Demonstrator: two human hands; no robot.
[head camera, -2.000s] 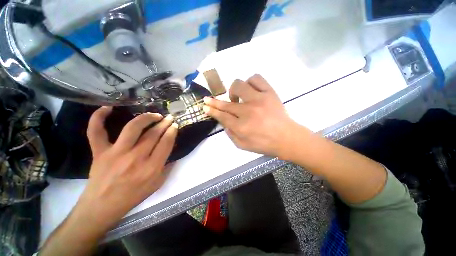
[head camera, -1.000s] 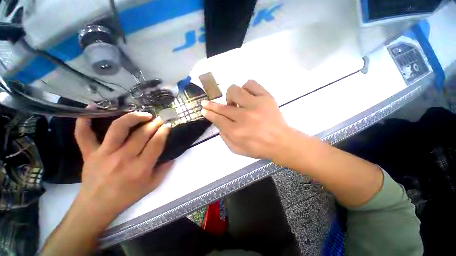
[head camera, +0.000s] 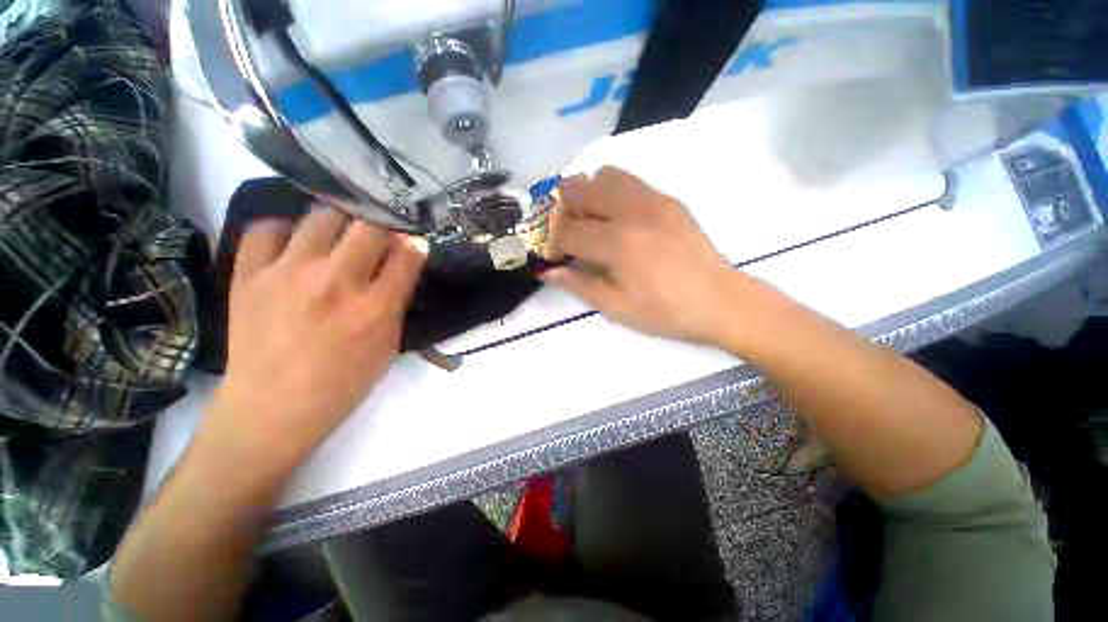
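Observation:
The black cloth piece (head camera: 468, 292) lies on the machine bed under the head. A small bit of plaid fabric (head camera: 543, 231) shows beside the presser foot (head camera: 508, 252). My left hand (head camera: 322, 316) lies on the black cloth left of the foot, its fingertips pressing it down. My right hand (head camera: 638, 255) pinches the cloth edge just right of the foot. The needle is too small and blurred to make out. The tan block is not visible.
The white sewing machine (head camera: 826, 116) with blue stripe spans the back, a black strap (head camera: 687, 61) over its arm. A plaid garment heap (head camera: 97, 267) lies at left. The control panel (head camera: 1047, 194) is at right. A measuring tape (head camera: 656, 417) runs along the table's front edge.
The view has shifted, so the machine sits further right. My right fingers have curled in around the cloth edge, and less plaid shows. My left hand now lies further left of the foot, fingers bent.

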